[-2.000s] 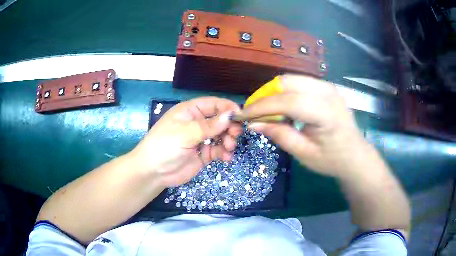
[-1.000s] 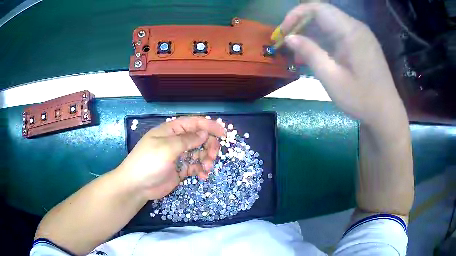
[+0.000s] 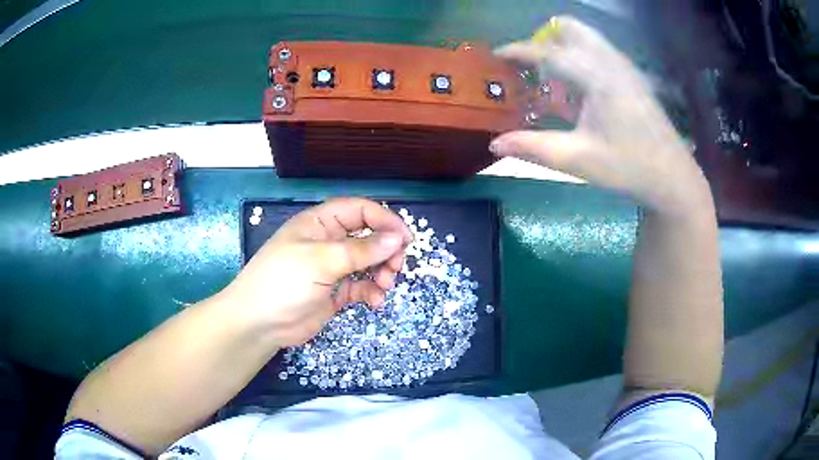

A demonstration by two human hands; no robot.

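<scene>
A block of stacked reddish-brown fixture plates (image 3: 386, 144) lies behind the tray. Its top plate has four dark square pockets in a row, each with a bright centre. My right hand (image 3: 606, 121) is around the right end of the stack, thumb at the front and fingers behind, partly blurred. A yellow tool (image 3: 547, 32) shows at its upper fingers; its tip is not clear. My left hand (image 3: 328, 269) is over the heap of small silver-white discs (image 3: 404, 332), fingers curled and thumb against the index finger. Whether discs are inside it cannot be told.
The black tray (image 3: 489, 269) lies close to my body, with two discs at its upper left. A smaller-looking reddish-brown plate block (image 3: 117, 196) lies left on the green bench (image 3: 575, 296). A white strip runs behind the tray. Dark reddish machinery stands at the right.
My right hand went from my left fingers to the top plate's rightmost pocket, then opened around the stack's right end. My left hand stayed over the tray. The whole view shifted.
</scene>
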